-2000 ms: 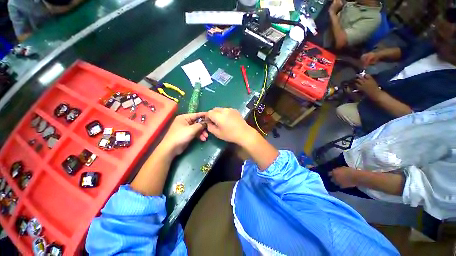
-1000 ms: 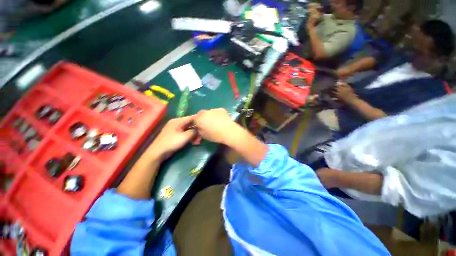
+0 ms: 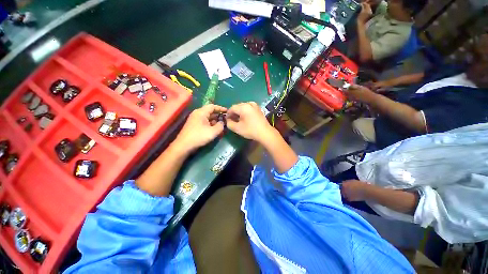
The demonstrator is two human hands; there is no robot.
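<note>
My left hand (image 3: 199, 127) and my right hand (image 3: 249, 121) meet over the green bench near its front edge. Between their fingertips they hold a small dark module (image 3: 221, 117), mostly hidden by the fingers. The red compartment tray (image 3: 45, 184) lies to the left, with dark square housings (image 3: 85, 168) and small metal parts (image 3: 136, 86) in its cells. The green-handled tool (image 3: 212, 90) lies just beyond my hands.
Yellow-handled pliers (image 3: 185, 78), a white paper (image 3: 215, 64), a clear bag (image 3: 243, 71) and a red stick (image 3: 268, 78) lie beyond my hands. A black box (image 3: 290, 40) and blue bin (image 3: 245, 22) stand farther back. People sit at right beside a second red tray (image 3: 317, 88).
The fingers have opened somewhat around the small module, so more of it shows. The view shifted and came back. A neighbouring person's hand has moved over the second red tray.
</note>
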